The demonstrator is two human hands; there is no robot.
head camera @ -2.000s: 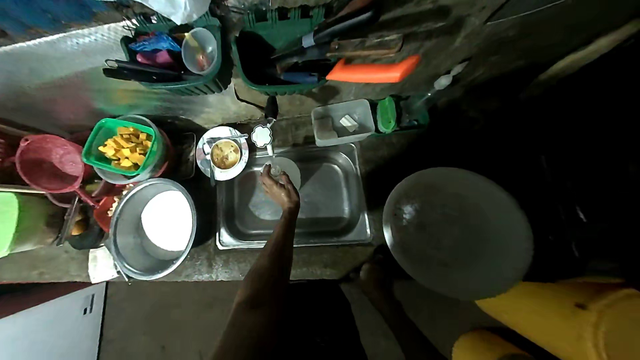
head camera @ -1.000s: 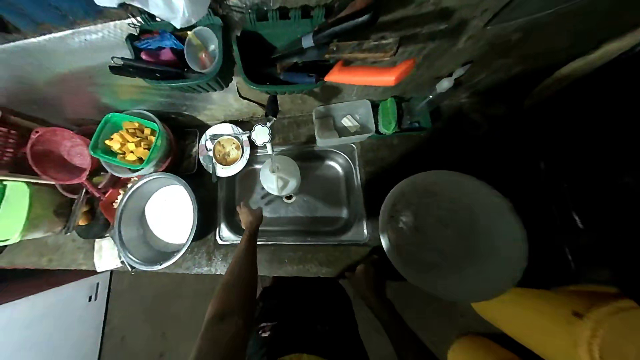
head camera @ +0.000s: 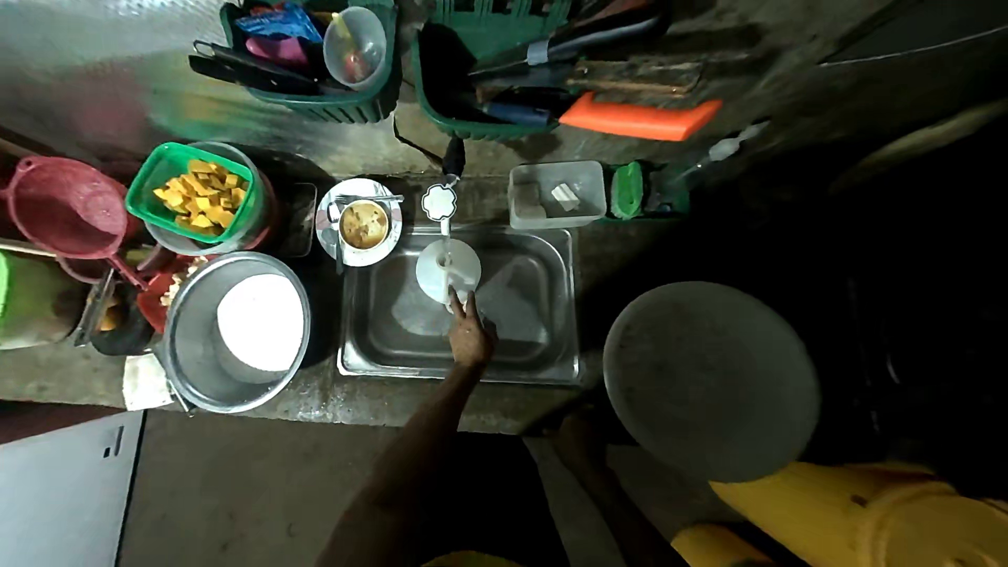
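My left hand (head camera: 471,339) reaches over the stainless steel sink (head camera: 378,346), its fingers apart at the near edge of a white round cup or bowl (head camera: 433,272). That vessel stands in the sink under the faucet (head camera: 439,203), and water seems to run into it. Whether my fingers touch its handle cannot be told. My right hand (head camera: 581,433) is dark, low at the counter edge right of the sink; its fingers are hard to make out.
Left of the sink are a metal pot (head camera: 185,339), a green container of cut yellow pieces (head camera: 142,193) and a plate with a bowl (head camera: 378,189). A clear tub (head camera: 559,216) and sponge (head camera: 628,189) lie behind it. A large round lid (head camera: 709,378) is at the right.
My left hand was at the sink's left side one second ago and is now at the white vessel under the faucet. My right hand remains low by the counter edge.
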